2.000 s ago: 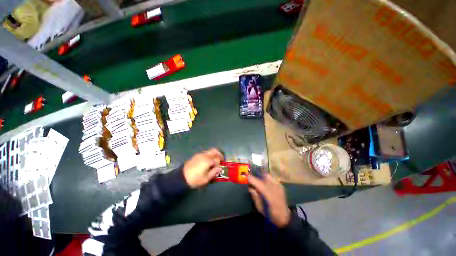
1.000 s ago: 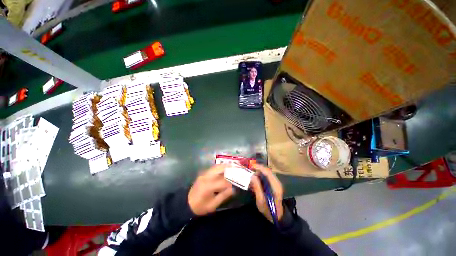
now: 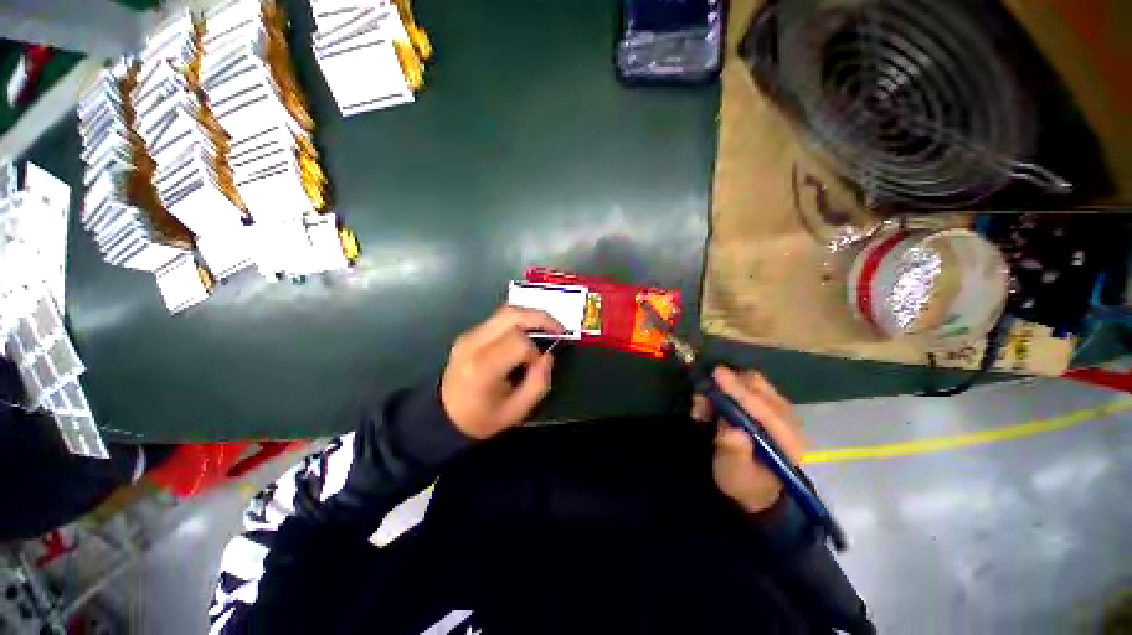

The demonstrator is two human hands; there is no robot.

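A red device housing (image 3: 624, 321) lies on the dark green bench mat in front of me, its orange patch at the right end. A white display module (image 3: 546, 306) lies over its left part, with the amber flex cable (image 3: 592, 313) pointing right. My left hand (image 3: 498, 375) is at the module's lower edge, with a thin strand, apparently solder wire, at the fingertips. My right hand (image 3: 752, 437) holds a blue soldering iron (image 3: 772, 457) like a pen. The iron's metal tip is over the orange end of the housing; whether it touches is unclear.
Stacked white modules (image 3: 236, 149) stand in rows at the left, with pocketed white sheets (image 3: 47, 335) beyond. A smartphone (image 3: 670, 44) lies at the top. At the right, a black fan (image 3: 888, 106) and a round tub (image 3: 962, 283) stand on a cardboard mat (image 3: 770, 279).
The white module has gone from between both hands onto the red housing. My left hand now has a thin strand at its fingertips. The iron now points at the housing. The view has moved closer.
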